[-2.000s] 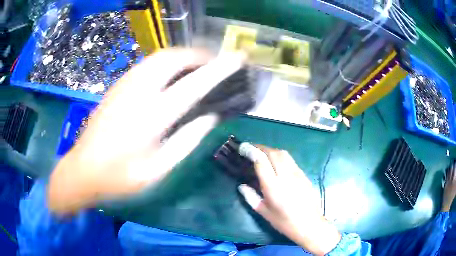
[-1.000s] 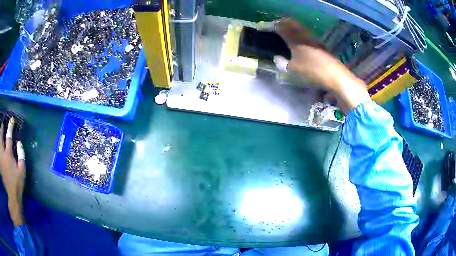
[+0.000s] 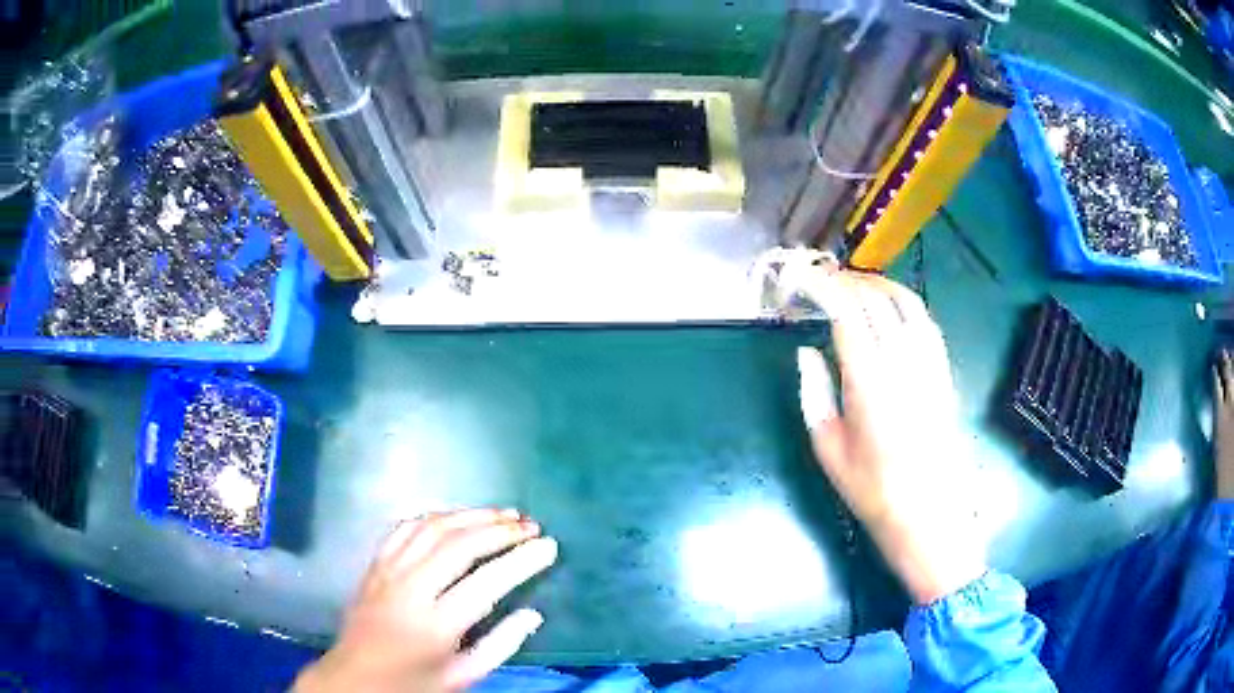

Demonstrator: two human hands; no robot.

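A black plastic housing (image 3: pixel 620 134) lies in the cream-yellow fixture nest (image 3: pixel 512 160) on the silver-white base plate (image 3: pixel 582 278) at the back centre. My right hand (image 3: pixel 886 406) is at the right front corner of the base plate, its fingers over the white button mount (image 3: pixel 789 280); the green spot is hidden. It holds no part that I can see. My left hand (image 3: pixel 440 596) is low over the front edge of the green bench, fingers apart, with nothing visible in it.
Yellow light curtain bars (image 3: pixel 291 169) (image 3: pixel 934 163) flank the nest. Small loose parts (image 3: pixel 470 270) lie on the plate. Blue bins (image 3: pixel 169 359) (image 3: pixel 210 454) stand left, another (image 3: pixel 1069 224) right. Black housings (image 3: pixel 1076 393) (image 3: pixel 48 454) lie at both sides. Another person's hand (image 3: pixel 1225 406) shows far right.
The housing my right hand held at the nest now lies in it, let go. My right hand has moved to the plate's right front corner. My left hand has come into view at the bench front.
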